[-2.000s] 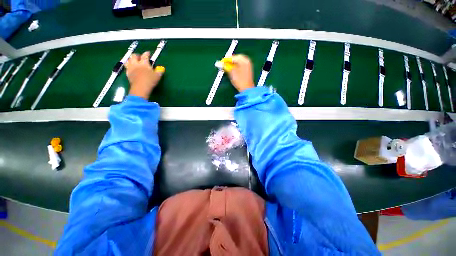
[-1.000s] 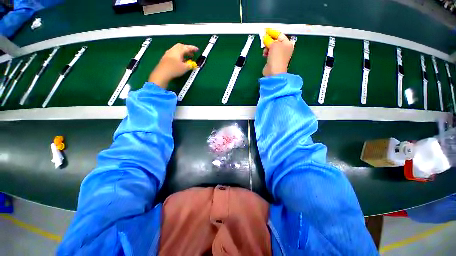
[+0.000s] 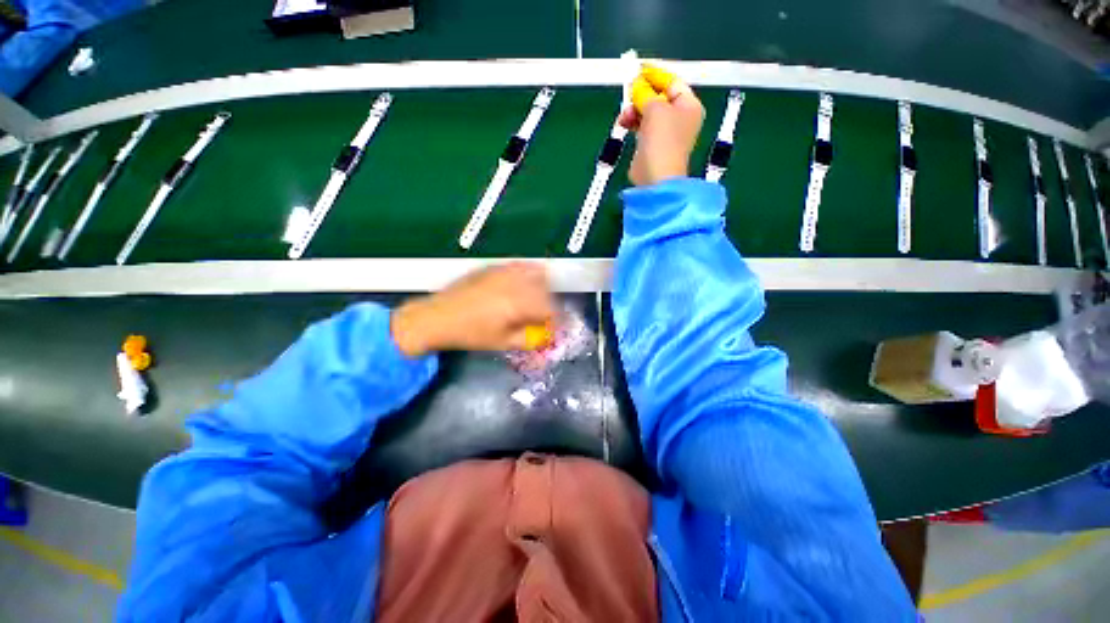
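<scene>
Several smartwatches with dark cases and long white straps, such as this watch (image 3: 514, 150), lie open on the green conveyor belt (image 3: 426, 158). My left hand (image 3: 481, 309), slightly blurred, is over the scrap pile (image 3: 562, 347) on the near bench, a yellow finger cot at its fingertip; whether it holds anything is unclear. My right hand (image 3: 663, 122), with yellow finger cots, is at the belt's far side with its fingers pinched on a small white piece (image 3: 631, 63). It is beside the upper strap of another watch (image 3: 610, 151) and partly covers it.
Pale rails (image 3: 231, 279) border the belt. Orange-yellow finger cots (image 3: 136, 353) on a white piece lie at the left of the bench. A tan box (image 3: 909, 366), a red container (image 3: 1009, 414) and a clear bag (image 3: 1087, 335) are at right. A blue sleeve (image 3: 37, 49) shows upper left.
My left hand has moved from a watch on the belt back and down to the scrap pile. My right hand has shifted slightly left. The watches have moved to the right.
</scene>
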